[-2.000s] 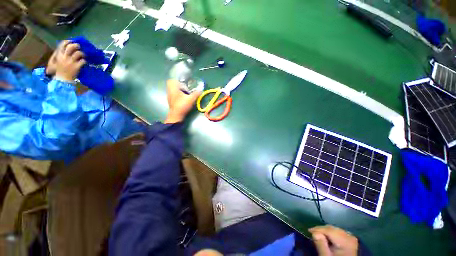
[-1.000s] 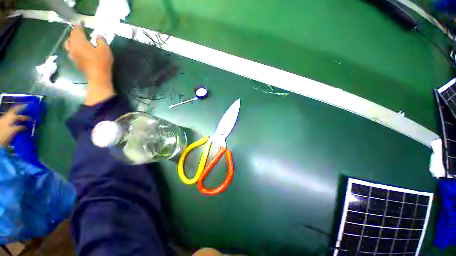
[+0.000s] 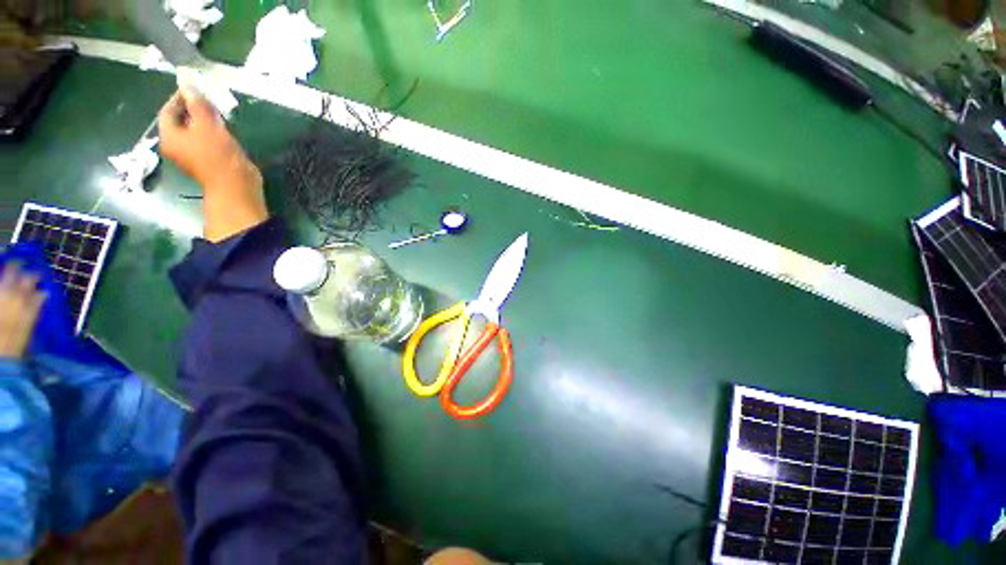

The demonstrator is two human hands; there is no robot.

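Observation:
My left hand [image 3: 210, 149] reaches to the upper left, fingers closed together at a white crumpled tissue [image 3: 221, 94] by the white strip; whether they grip it is unclear. My right hand is out of view. A clear bottle [image 3: 359, 296] with a white cap lies beside my left forearm. Scissors [image 3: 477, 342] with yellow and orange handles lie next to it. A small round-headed tool [image 3: 450, 223] and a heap of thin black strands [image 3: 342, 177] lie above. A solar panel [image 3: 816, 475] lies face up at lower right, with part of its black cable at its left edge.
A neighbour's hand [image 3: 17, 309] is on a blue cloth [image 3: 50, 331] over another panel [image 3: 83, 248] at left. Overlapping panels [image 3: 960, 298] and a blue cloth [image 3: 971, 464] lie at right. More white tissue [image 3: 285, 44] lies at top left. A long black object [image 3: 811, 66] lies at the top right.
My left hand has left the bottle, which now lies by my forearm, and has moved to the white tissue at upper left. My right hand has gone out of view. The camera view has shifted.

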